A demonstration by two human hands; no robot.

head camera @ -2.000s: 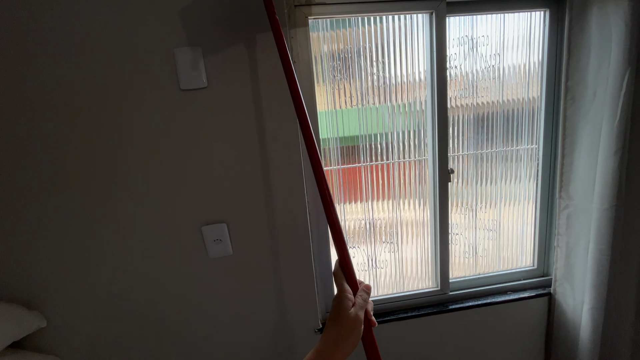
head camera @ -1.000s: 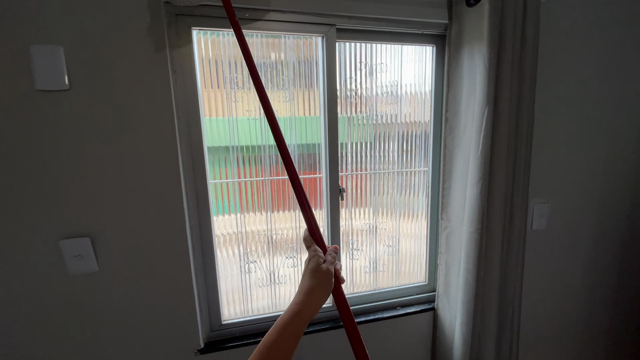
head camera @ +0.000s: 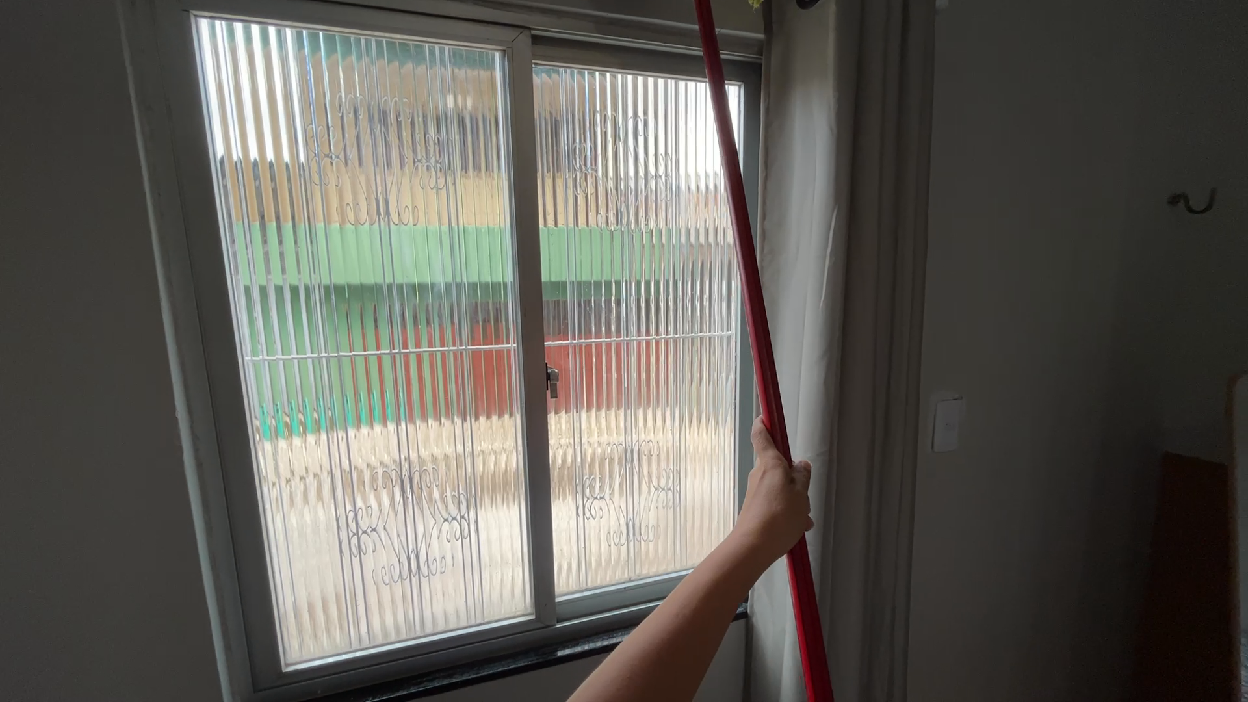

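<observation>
My left hand (head camera: 778, 497) is closed around a red pole (head camera: 746, 244), right of the window and in front of the curtain. Tilted slightly, the pole runs from the top edge of the view down to the bottom edge, so both its ends are out of sight. Behind it is a sliding window (head camera: 531, 322) with ribbed glass, a grey frame and a small latch (head camera: 553, 381) at the middle. A light grey curtain (head camera: 868, 292) hangs along the window's right side. A bit of something yellow (head camera: 756, 4) shows at the top edge. My right hand is out of view.
Below the window runs a dark sill (head camera: 478, 673). On the wall right of the curtain are a white switch plate (head camera: 947, 424) and, farther right, a metal hook (head camera: 1191, 202). A dark reddish-brown object (head camera: 1185, 575) stands at the lower right.
The view has swung right. My left hand and the pole have moved from the window's left side, across the glass, to its right edge by the curtain.
</observation>
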